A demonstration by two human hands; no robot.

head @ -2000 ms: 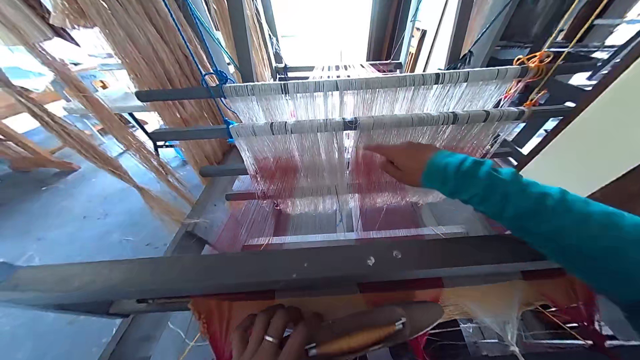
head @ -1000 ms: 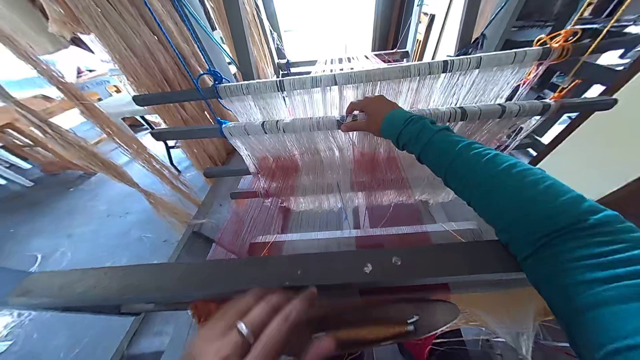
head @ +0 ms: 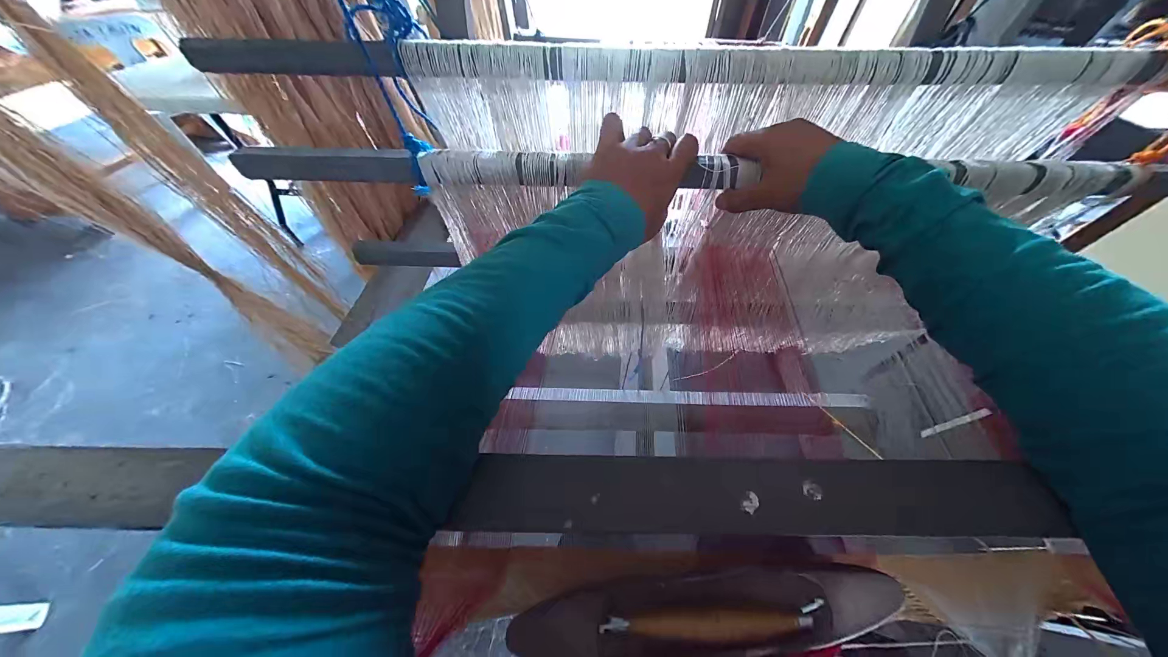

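Both hands reach forward to the nearer heddle bar [head: 493, 170] of a floor loom. My left hand [head: 646, 169] rests on the bar with fingers spread over its top, a ring on one finger. Just right of it, my right hand [head: 776, 166] has thumb and fingers around the bar's edge, beside a dark, thread-wrapped part; whether it grips firmly is unclear. White string heddles [head: 821, 274] hang below, with red and pale warp threads running through. A wooden boat shuttle [head: 547, 620] carrying a bobbin of orange-brown thread [head: 716, 624] lies on the woven cloth [head: 538, 579] near me.
A second heddle bar [head: 283, 57] runs behind the first. A dark wooden beam [head: 639, 497] crosses in front of me. Blue cord [head: 379, 55] ties the bars at left, orange cord [head: 1152, 151] at right. Long tan fiber hanks [head: 301, 119] hang at left.
My left hand has left the shuttle area and moved forward onto the nearer heddle bar. My right hand, lower among the threads two seconds ago, is now at that bar. The view has moved closer.
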